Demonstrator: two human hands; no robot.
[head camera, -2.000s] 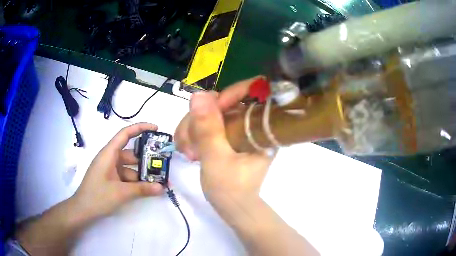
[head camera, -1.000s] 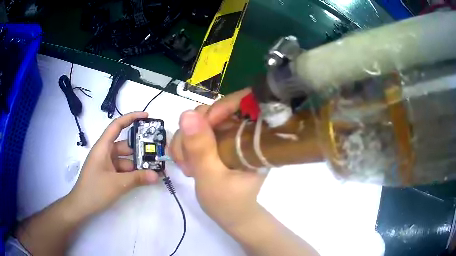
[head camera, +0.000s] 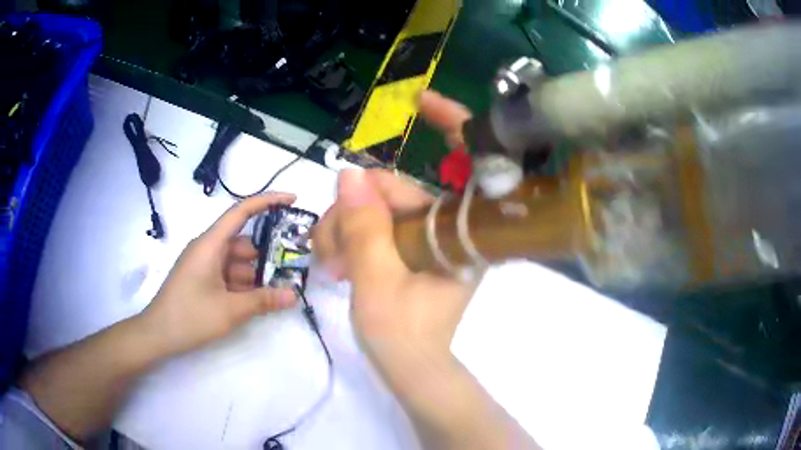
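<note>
My left hand (head camera: 206, 277) holds an open black adapter housing (head camera: 288, 246) by its edges, with the circuit board and a yellow-topped transformer showing. A thin black cable (head camera: 328, 347) hangs from its lower end, and the end of the cable lies on the white sheet. My right hand (head camera: 378, 237) grips the amber-brown glue gun (head camera: 527, 215), index finger raised off the red trigger piece (head camera: 455, 170). The pale nozzle tip (head camera: 300, 261) is over the board; whether it touches is unclear. The gun is blurred.
A white work sheet (head camera: 562, 343) lies under my hands. Two loose black cables, one coiled (head camera: 143, 163) and one bundled (head camera: 211, 158), lie at its upper left. A blue basket (head camera: 53, 167) of black parts stands left. A striped bar (head camera: 400, 83) crosses the green belt, where dark adapters lie.
The adapter has moved slightly right and tilted. My right index finger has lifted from the trigger area. The cable end has come into view, and the whole scene has shifted a little right.
</note>
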